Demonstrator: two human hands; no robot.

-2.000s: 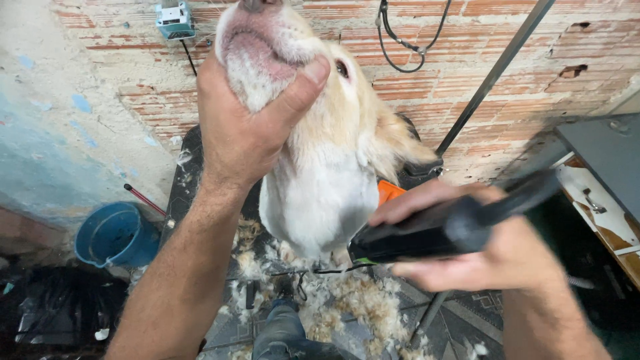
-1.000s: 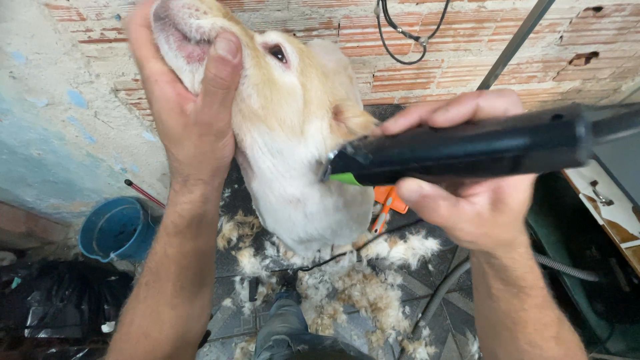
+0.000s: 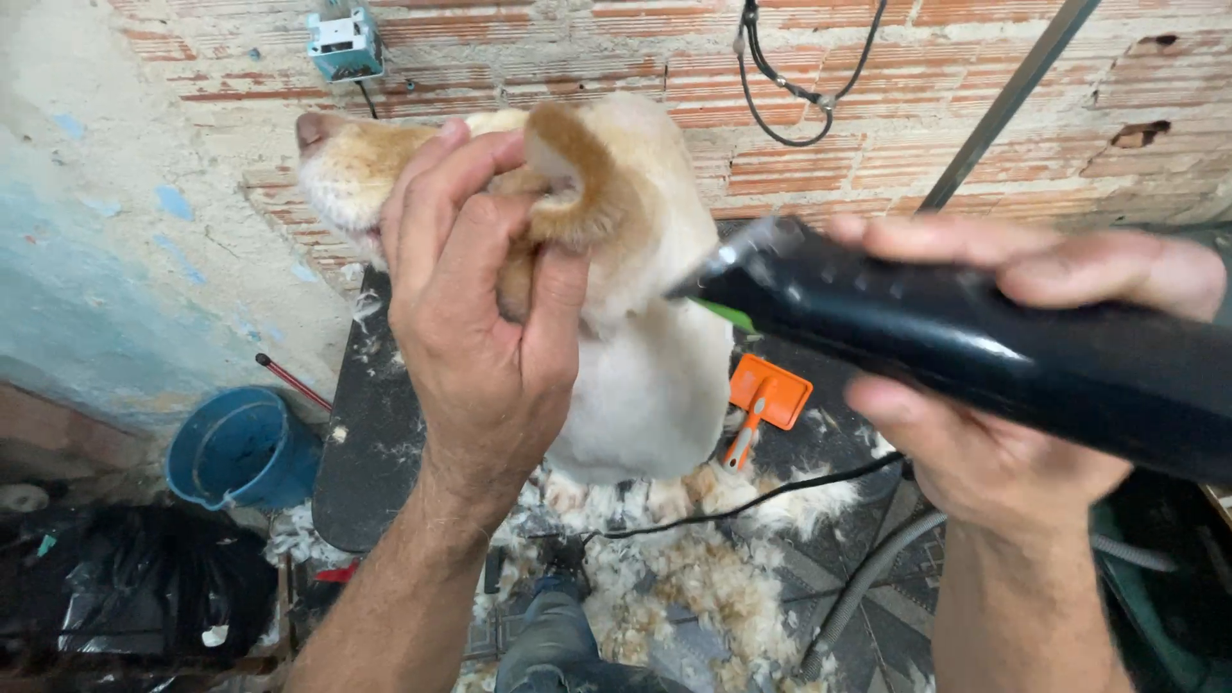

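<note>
A cream and tan dog [image 3: 645,375] sits upright on a black grooming table [image 3: 371,462], its muzzle turned to the left. With fingers over the side of its head, my left hand [image 3: 481,289] grips the fur and skin beside the dog's ear [image 3: 577,173]. Black electric clippers [image 3: 943,337] lie in my right hand [image 3: 1001,385], thumb below and fingers above. The clipper blade points left, close to the dog's neck; whether it touches the coat I cannot tell. Behind the clippers an orange slicker brush [image 3: 770,390] rests on the table by the dog's side.
Clipped fur [image 3: 693,597] covers part of the tiled floor. A black cord [image 3: 751,510] crosses in front of the dog, and a grey hose [image 3: 866,577] curves at the right. At the left are a blue bucket [image 3: 241,448] and a black plastic bag [image 3: 144,577]. A brick wall [image 3: 828,96] stands behind.
The dog's head has turned from raised chin to side-on. My left hand has gone from its muzzle to beside the ear. The clippers, against the neck one second ago, are now turned blade up-left.
</note>
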